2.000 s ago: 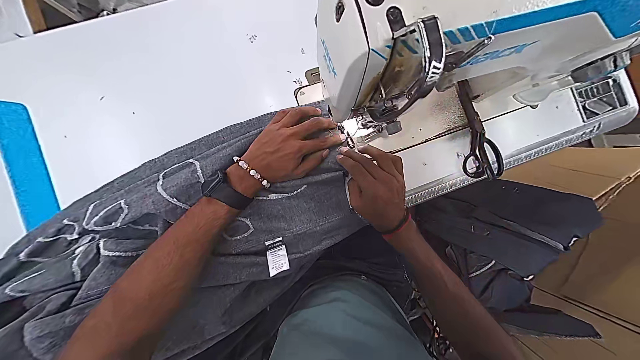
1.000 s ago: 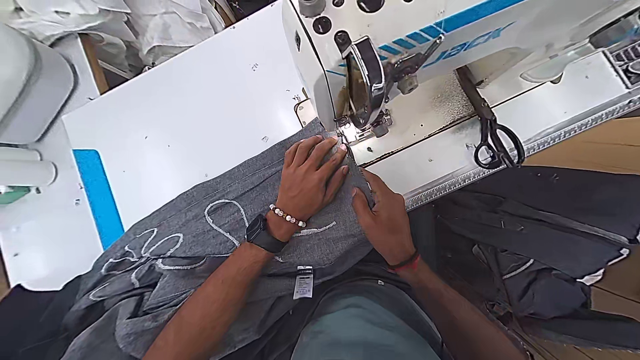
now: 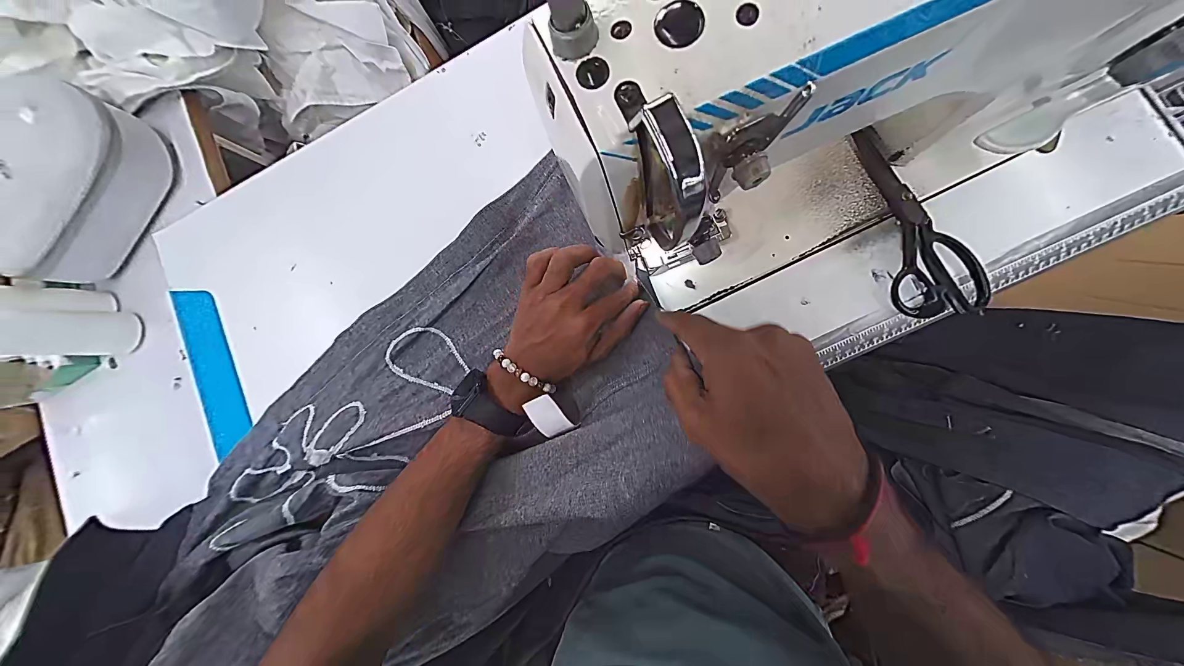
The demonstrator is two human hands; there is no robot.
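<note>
Grey knit fabric [image 3: 592, 472] with white looped stitching lies across the table and my lap, its edge running to the presser foot [image 3: 657, 254] of a white Jack sewing machine [image 3: 869, 83]. My left hand [image 3: 578, 310], palm down with bent fingers, presses the fabric just left of the foot. A white label [image 3: 548, 416] shows beside its wrist. My right hand [image 3: 768, 416] grips the fabric edge between thumb and curled fingers, below and right of the foot. Black-handled scissors [image 3: 934, 268] lie on the machine bed, right of the foot.
Dark fabric pieces [image 3: 1036, 416] lie at the right, over brown cardboard [image 3: 1101, 277]. White cloth [image 3: 314, 55] is heaped beyond the white table [image 3: 277, 240] at the upper left. Thread cones or tubes [image 3: 65, 319] lie at the far left. A measuring tape strip [image 3: 1082, 231] runs along the table's front edge.
The fabric now extends further past the left side of the presser foot. My right hand has turned, its fingers now curled on the fabric edge. The view has shifted left.
</note>
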